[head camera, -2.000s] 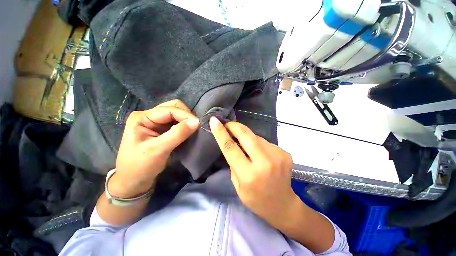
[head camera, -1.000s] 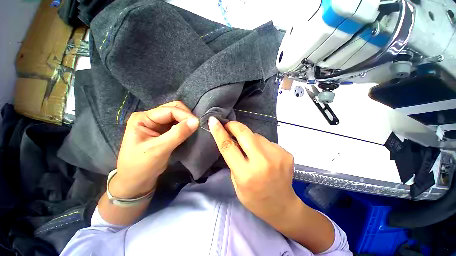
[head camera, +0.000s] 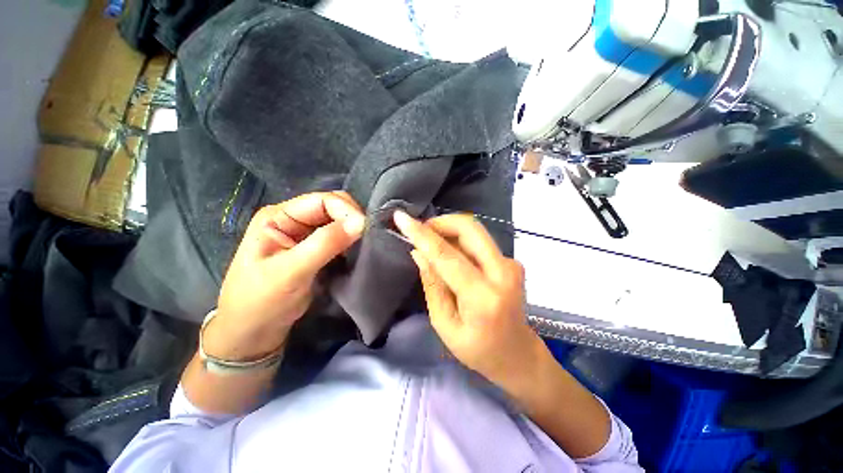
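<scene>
A charcoal-dark garment (head camera: 287, 102) lies over my lap and the table edge, with a smoother grey flap (head camera: 374, 291) at its middle. My left hand (head camera: 296, 263) is bare, with a band at the wrist, and pinches the cloth at a small bunched fold (head camera: 393, 209) between thumb and forefinger. My right hand (head camera: 471, 291) is at the right side of the fold. A thin pale sliver (head camera: 399, 236), perhaps a needle or fine pin, shows at its fingertips; its far end is hard to see.
A white sewing machine (head camera: 629, 69) with a blue stripe stands at the right. A dark slotted metal piece (head camera: 605, 214) lies below its head. A dark thread crosses the table to black scraps (head camera: 763, 300). A cardboard box (head camera: 92, 139) is at the left, a blue crate (head camera: 689, 425) below right.
My right hand has turned and drawn slightly back from the fold, and more of the pale sliver shows. My left hand keeps its pinch. The view has shifted slightly.
</scene>
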